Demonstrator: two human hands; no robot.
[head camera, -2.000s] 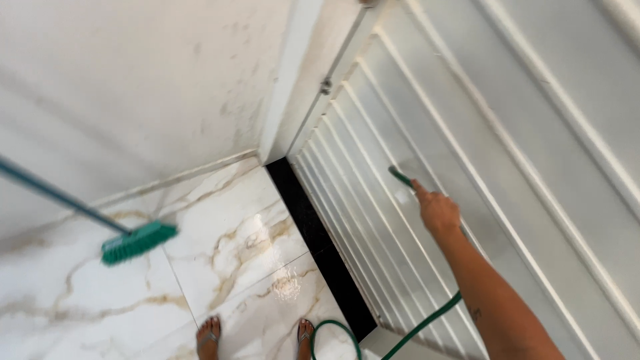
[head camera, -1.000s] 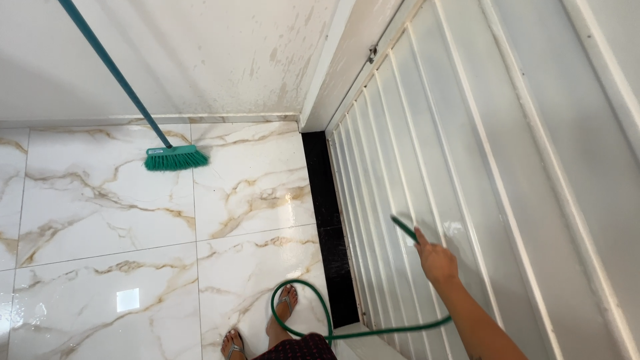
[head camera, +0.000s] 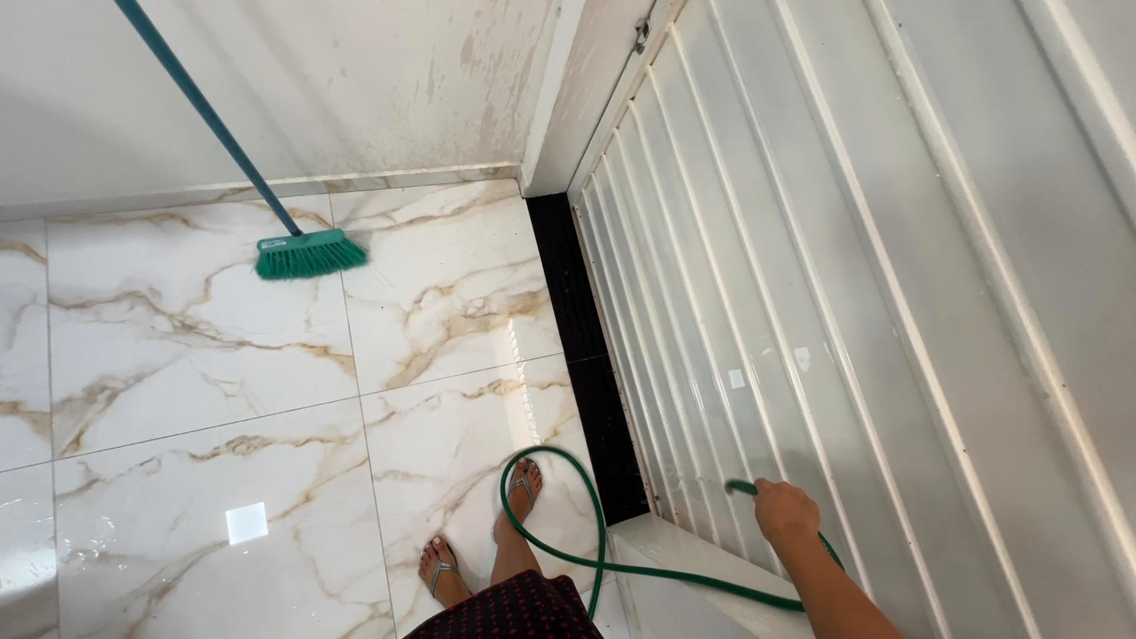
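My right hand (head camera: 786, 512) is closed around a green garden hose (head camera: 692, 579) near its end, in front of the lower part of a white ribbed metal door (head camera: 852, 293). The short open end of the hose sticks out to the left of my fist. From behind the hand the hose runs down and left, then loops around my sandalled foot on the marble-look tile floor. My left hand is out of view. A broom with green bristles (head camera: 311, 255) and a blue-green handle rests its head on the floor, at the upper left.
A white wall (head camera: 293, 98) with stained, peeling patches rises behind the broom. A black threshold strip (head camera: 586, 355) runs along the foot of the door. Wet spots show on the floor tiles (head camera: 204, 364) at the lower left. A latch (head camera: 641, 35) is at the door frame.
My right hand has moved down along the door with the hose end, from the middle panels toward the bottom. The view has turned since the earliest frame.
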